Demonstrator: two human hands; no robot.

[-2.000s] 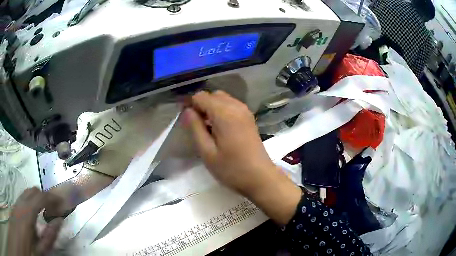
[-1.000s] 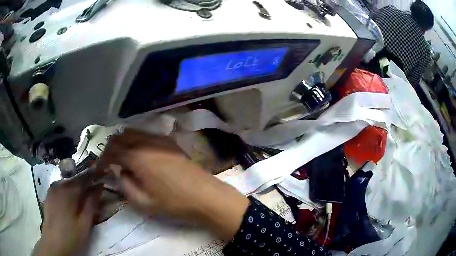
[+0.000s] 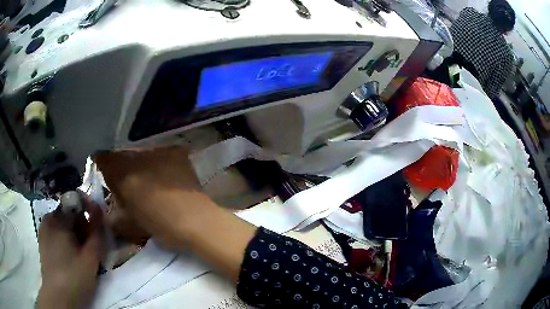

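My left hand [image 3: 71, 247] is at the needle area under the left end of the machine head [image 3: 289, 127]. Its fingertips are raised around the small metal parts there. My right hand [image 3: 148, 187] is blurred and reaches to the same spot from the right, its fingers bent down and mostly hidden. What either hand holds cannot be told. A white fabric strip [image 3: 356, 192] runs from the red bag down left towards the table edge. Another stretch of strip [image 3: 224, 152] passes behind my right hand under the machine arm.
A red plastic bag [image 3: 435, 169], a black phone-like rectangle [image 3: 386, 208] and dark blue cloth [image 3: 421, 247] lie right of the machine. A large white fabric pile [image 3: 500, 199] is at far right. A person [image 3: 480, 48] in a checked top is behind.
My right hand has moved from the strip under the screen to the needle area at left. My left hand has risen there too. The view has shifted slightly.
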